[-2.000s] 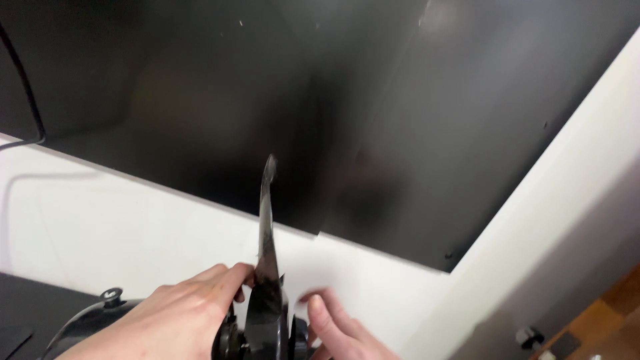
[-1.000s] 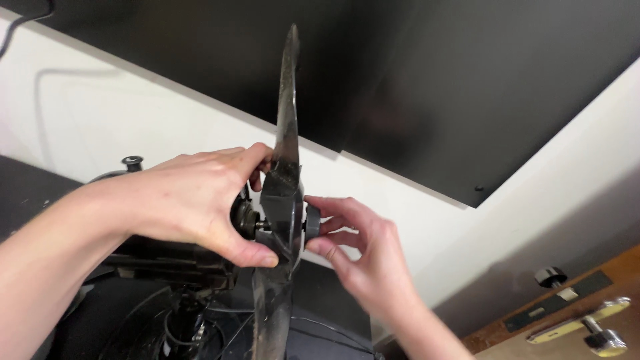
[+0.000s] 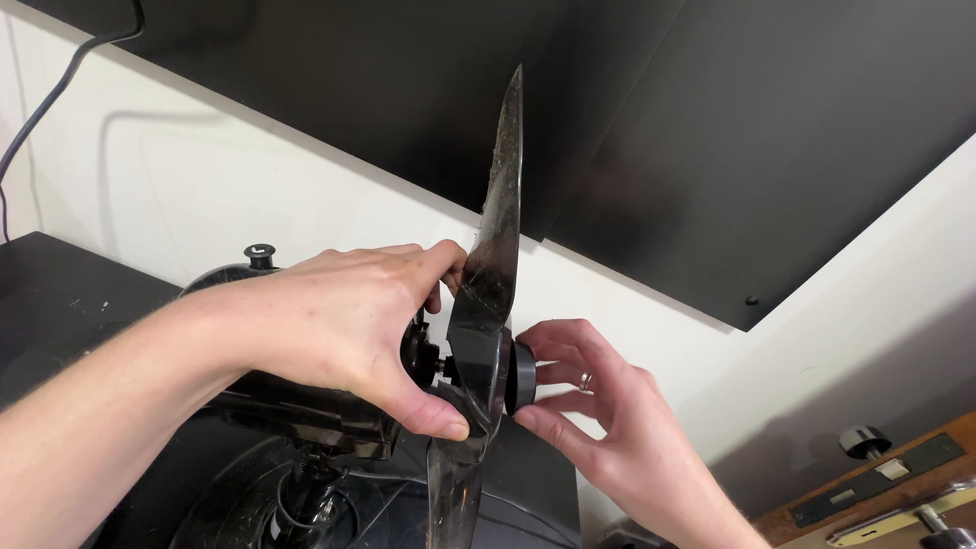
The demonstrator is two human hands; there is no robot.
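Observation:
A black plastic fan blade (image 3: 482,358), dusty along one edge, stands edge-on at the front of a black fan motor housing (image 3: 305,412). My left hand (image 3: 343,328) reaches over the housing and grips the blade's hub from behind, its thumb on the lower part. On the far side of the hub, my right hand (image 3: 602,396) pinches a round black cap (image 3: 521,379) between thumb and fingers, right at the hub's front. Part of the metal shaft shows between housing and hub. A knob (image 3: 260,255) sticks up from the top of the housing.
The fan stands on a black tabletop (image 3: 61,305) against a white wall. A large black panel (image 3: 427,91) hangs above, close to the upper blade. A black cable (image 3: 57,91) runs down at the left. A wooden door edge with a lock (image 3: 877,480) is at the lower right.
The view has shifted, bringing more of the fan into sight. My right hand, apart from the cap two seconds ago, now has its fingers around it. My left hand stays at the hub.

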